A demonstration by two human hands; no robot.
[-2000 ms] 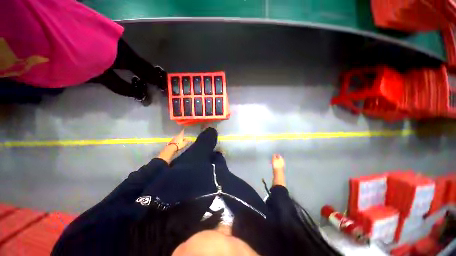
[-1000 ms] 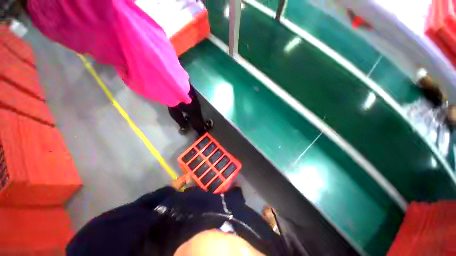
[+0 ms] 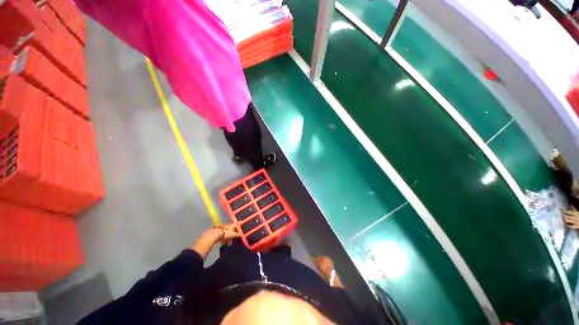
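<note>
A red tray [image 3: 273, 232] with two rows of black slab-shaped devices [image 3: 258, 236] is in front of my body, tilted in the view. My left hand [image 3: 230, 232] grips the tray's near left edge; the fingertips are partly hidden by it. My right hand [image 3: 325, 263] is small and blurred, low beside my body and apart from the tray. Its fingers do not show clearly.
A person in a pink garment [image 3: 190, 57] stands just ahead. The green bench [image 3: 330, 184] runs along the right, with stacked red trays [image 3: 270, 44] on it. More red stacks [image 3: 57, 146] stand left. Another person's hand [image 3: 571, 218] shows far right.
The view has turned, so the bench now runs diagonally on the right and red stacks show on the left. The tray has stayed by my left hand as I moved; the pink-clad person appears closer.
</note>
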